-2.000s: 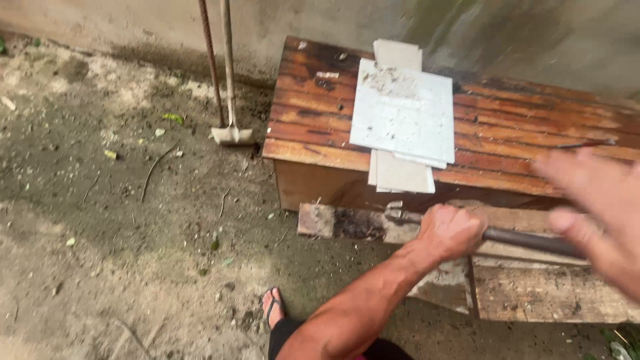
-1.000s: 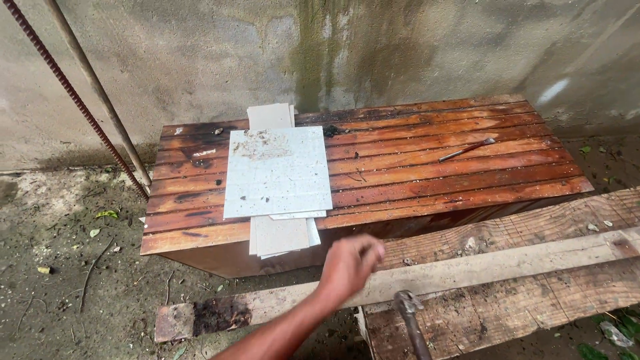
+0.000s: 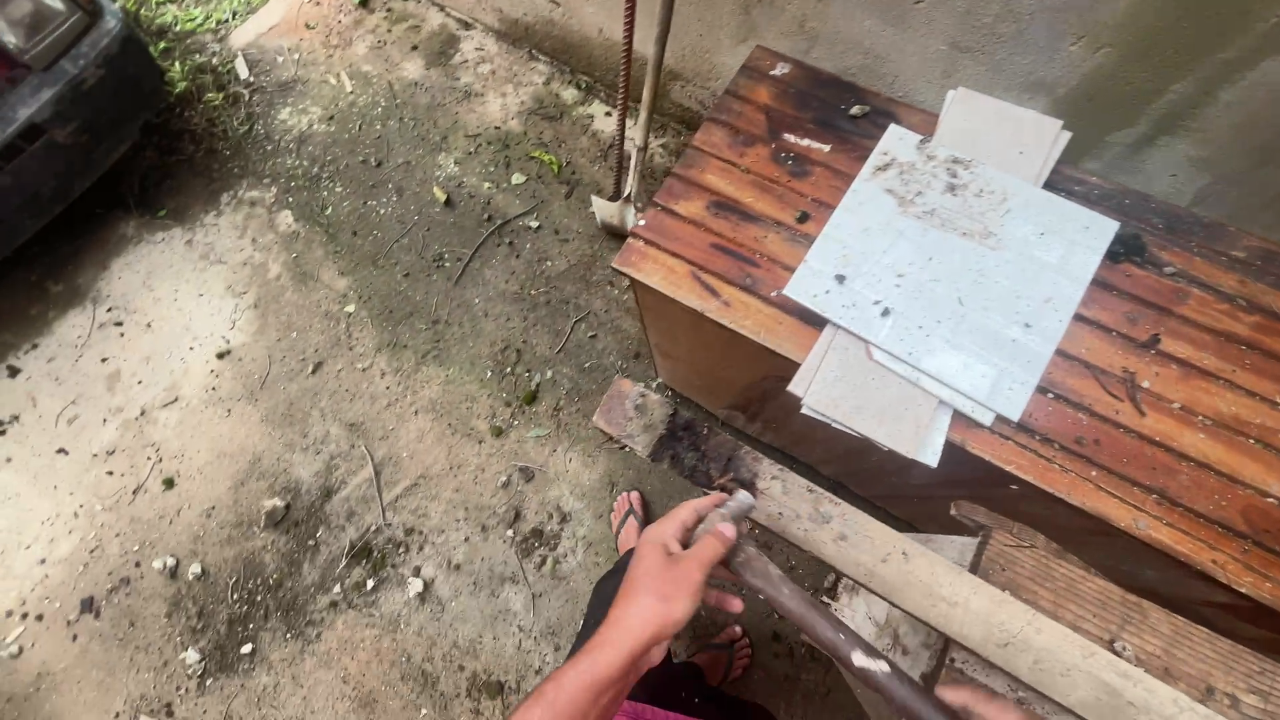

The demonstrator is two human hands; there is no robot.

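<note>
My left hand [image 3: 672, 570] is around the pale upper end of a long dark metal bar [image 3: 840, 630], its thumb over the bar and some fingers loosely spread beneath. At the bottom edge, only a blurred part of my right hand [image 3: 978, 702] shows beside the lower bar; its grip is hidden. Just beyond my left hand, a long wooden board [image 3: 880, 560] runs diagonally, with a dark, rough patch near its far end. Square white tiles [image 3: 965, 280] and beige tiles [image 3: 875, 390] lie stacked on a wet, slatted wooden box [image 3: 730, 285].
A digging tool [image 3: 615, 212] and a ribbed steel rod [image 3: 622, 110] lean by the concrete wall. Weathered planks [image 3: 1110, 620] lie beneath the board. Stones, twigs and leaves dot the ground. A vehicle's bumper [image 3: 90, 110] is at the upper left. My sandalled feet [image 3: 627, 520] are beside the board.
My left hand, off the bar one second ago, is now around its end. My right hand, raised with fingers apart two seconds ago, is now low beside the bar. The view has swung left.
</note>
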